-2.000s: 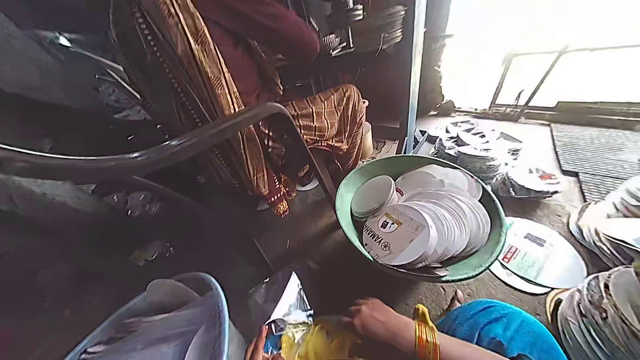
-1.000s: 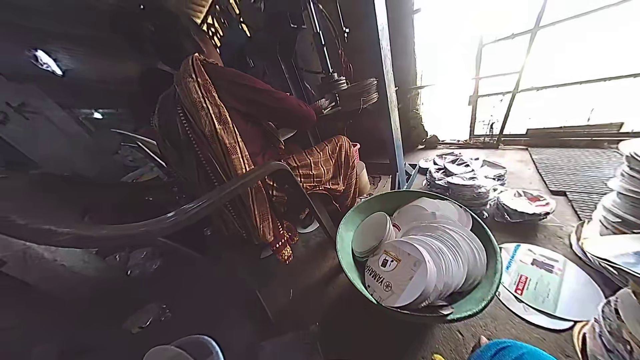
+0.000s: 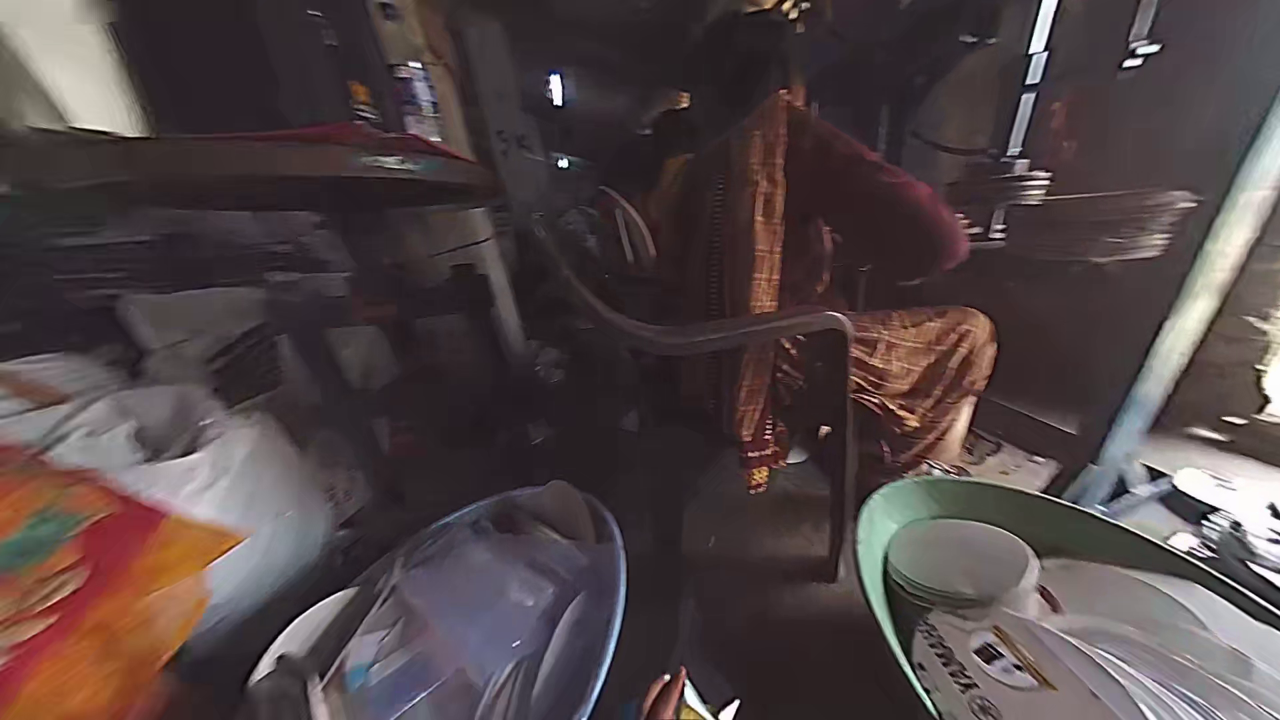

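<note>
At the bottom edge, a few fingertips of what appears to be my left hand (image 3: 664, 694) show beside a small piece of shiny silver and yellow material (image 3: 712, 708). Whether they grip it cannot be told. My right hand is out of view. Left of the fingers, a blue-rimmed tub (image 3: 622, 580) holds clear plastic film and pale round pieces. On the right, a green basin (image 3: 872, 560) contains a small stack of white discs (image 3: 962, 562) and many overlapping pale discs, one printed card disc (image 3: 985, 665) among them.
A person (image 3: 850, 220) in a maroon top and patterned brown cloth sits ahead, beyond a curved chair arm (image 3: 700, 335). White sacks (image 3: 220, 490) and a bright orange and red printed sheet or cloth (image 3: 100, 590) lie left. A blue-grey post (image 3: 1180, 340) stands right.
The view has swung strongly left. Two seconds ago both my hands were visible at the shiny material; now only fingertips show. The sacks and orange material have come into view.
</note>
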